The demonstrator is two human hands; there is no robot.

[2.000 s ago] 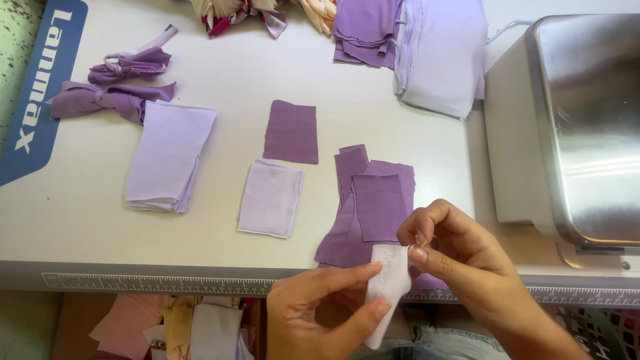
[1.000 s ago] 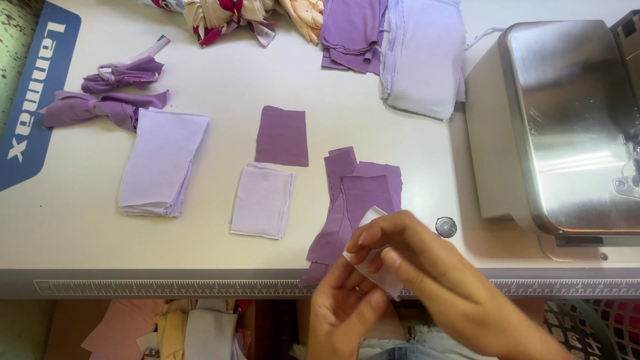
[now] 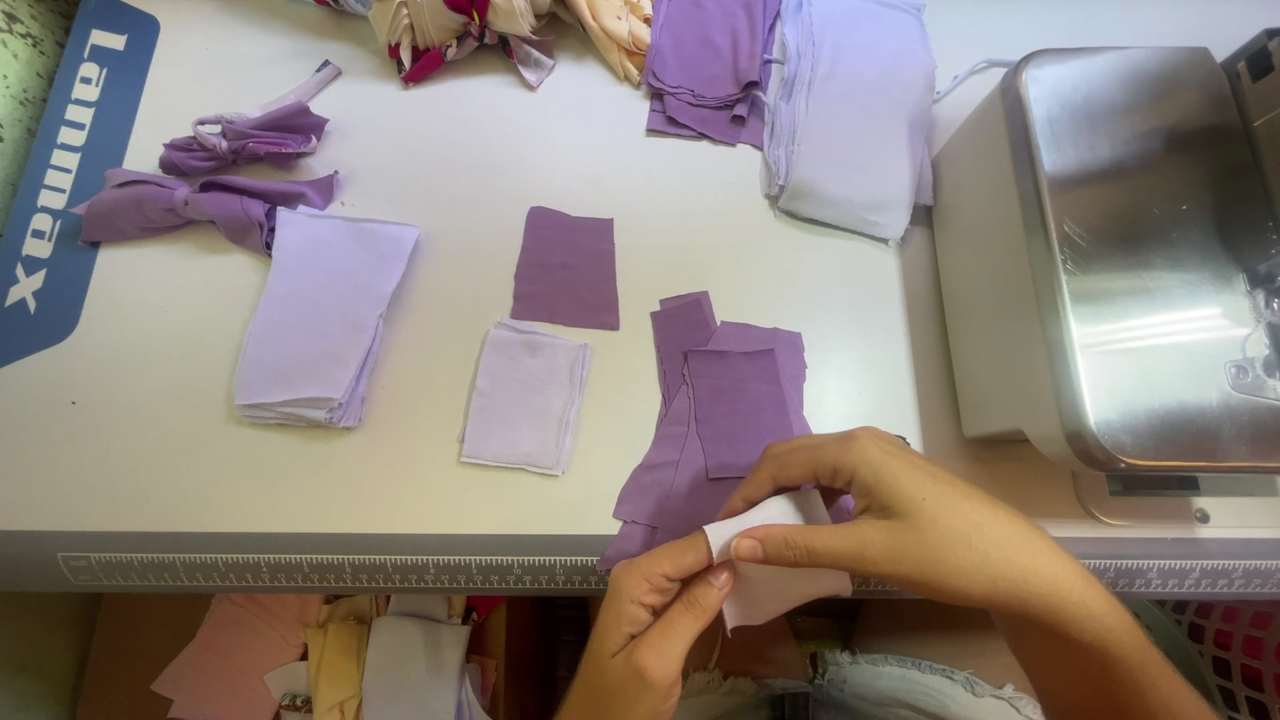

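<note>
Near the table's front edge, my left hand (image 3: 665,610) pinches the left side of a small pale fabric piece (image 3: 785,590) between thumb and fingers. My right hand (image 3: 850,505) holds the same piece from above, its thumb lying across the front. Just behind the hands lie overlapping purple fabric pieces (image 3: 740,410), partly covered by my right hand. Left of them sits a small stack of pale lilac rectangles (image 3: 525,400), with a purple rectangle (image 3: 566,268) beyond it. A larger lilac stack (image 3: 325,320) lies farther left, against a knotted purple fabric strip (image 3: 190,205).
A sewing machine (image 3: 1150,250) with a shiny metal cover stands at the right. Purple cloth (image 3: 705,60) and lilac cloth (image 3: 850,120) lie at the back, beside patterned fabric bundles (image 3: 460,30). A ruler strip (image 3: 330,572) runs along the front edge; fabric pieces (image 3: 415,660) lie below it.
My right hand has come over the pale piece, which was held more upright two seconds ago; its thumb now lies across the front. The loose fabric stacks on the table have stayed in place.
</note>
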